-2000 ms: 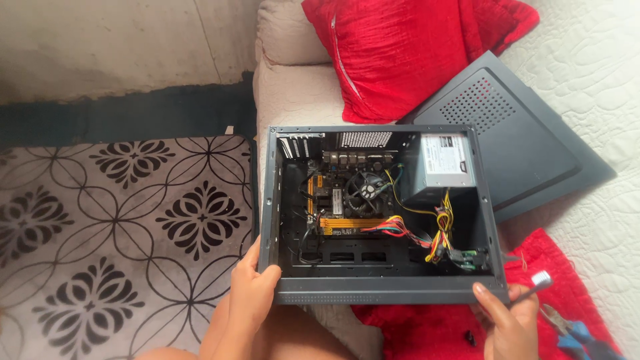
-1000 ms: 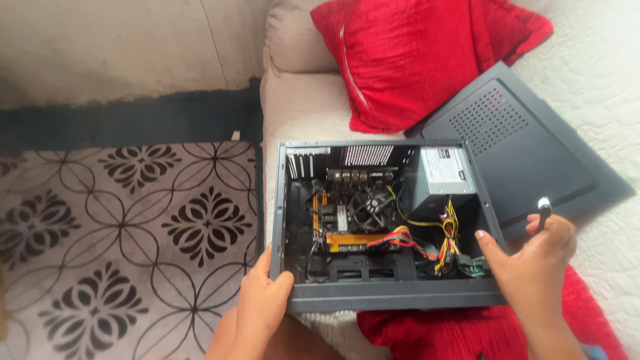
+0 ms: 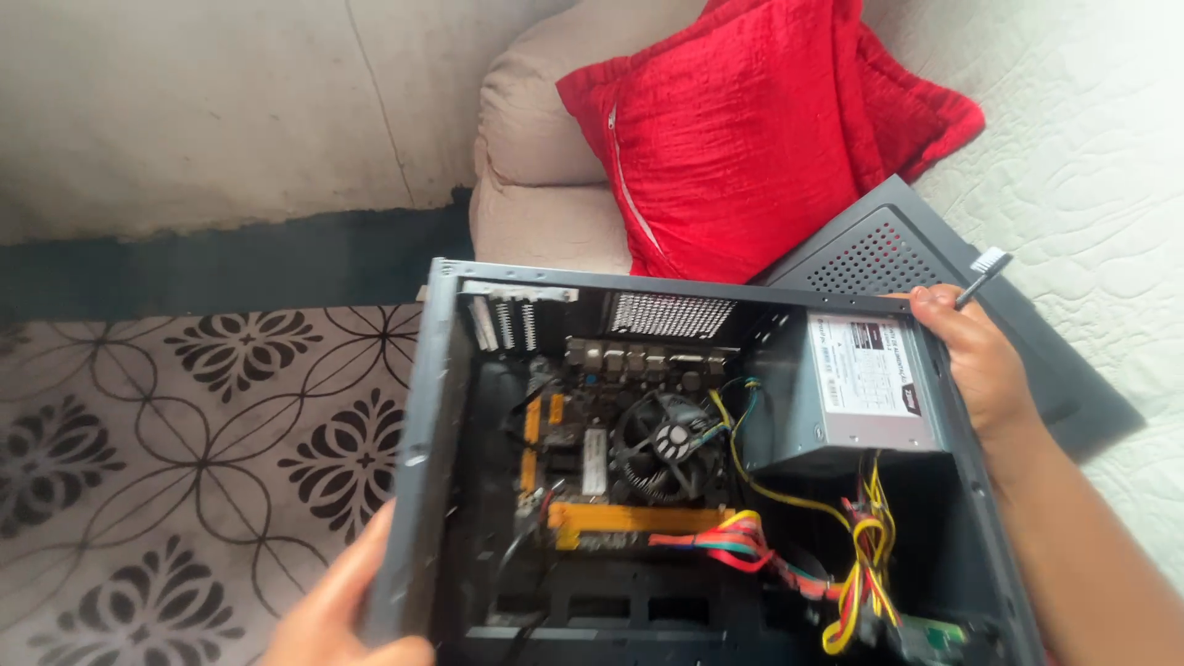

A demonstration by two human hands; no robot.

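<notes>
An open desktop computer case [image 3: 421, 444] fills the lower middle, its inside facing me. My left hand [image 3: 347, 601] grips its left edge near the bottom. My right hand [image 3: 971, 361] holds the upper right edge, and a small brush [image 3: 990, 264] with white bristles sticks out from its fingers. Inside are a motherboard [image 3: 555, 444] with orange slots, a CPU cooler fan [image 3: 671, 444], a power supply unit [image 3: 832, 435] with a printed label, and bundled red, yellow and black cables [image 3: 865, 555]. The case's lower edge is out of view.
A grey side panel [image 3: 1045, 370] with round vent holes lies behind the case on a white quilted cover [image 3: 1091, 166]. Red cushions [image 3: 740, 139] rest against a beige sofa arm [image 3: 541, 120]. A patterned rug [image 3: 231, 462] lies at the left, below a bare wall [image 3: 185, 111].
My right hand has moved from the case's lower right corner up its right side to the upper right, with the brush still in it. The case now appears larger and closer.
</notes>
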